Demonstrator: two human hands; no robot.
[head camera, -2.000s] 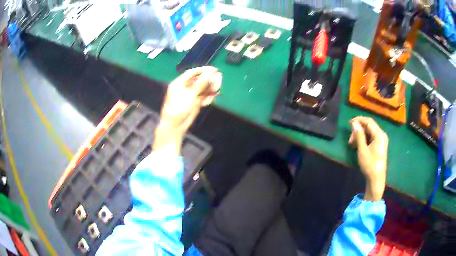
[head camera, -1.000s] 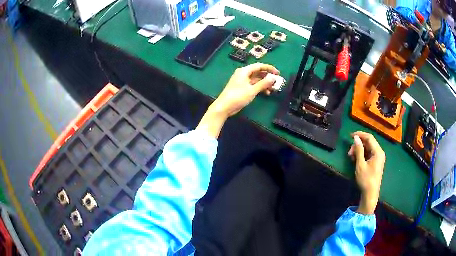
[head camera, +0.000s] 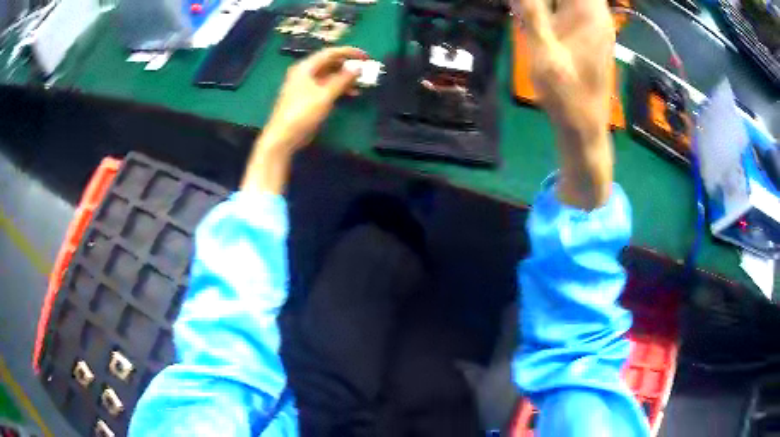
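My left hand (head camera: 312, 90) holds a small pale square module (head camera: 366, 72) between thumb and fingers, just left of the black press fixture (head camera: 439, 136). Another pale module (head camera: 452, 57) sits in the fixture's nest. The fixture's upper part is cut off by the top edge. My right hand (head camera: 573, 64) is raised right of the black fixture, in front of the orange press fixture (head camera: 524, 72). It is blurred and its fingertips are cut off at the top edge, so I cannot tell what they touch.
A black foam tray (head camera: 141, 247) with several pale modules (head camera: 121, 365) lies low left, over a red tray edge. A black slab (head camera: 236, 49) and loose modules (head camera: 316, 27) lie on the bench. A black-and-orange fixture (head camera: 663, 109), blue-and-white box (head camera: 742, 183) and red tray (head camera: 647, 369) are at right.
The view has tilted down and shifted. My right hand has risen from beside the black fixture's base towards the top edge. My left hand still holds the module near the black fixture.
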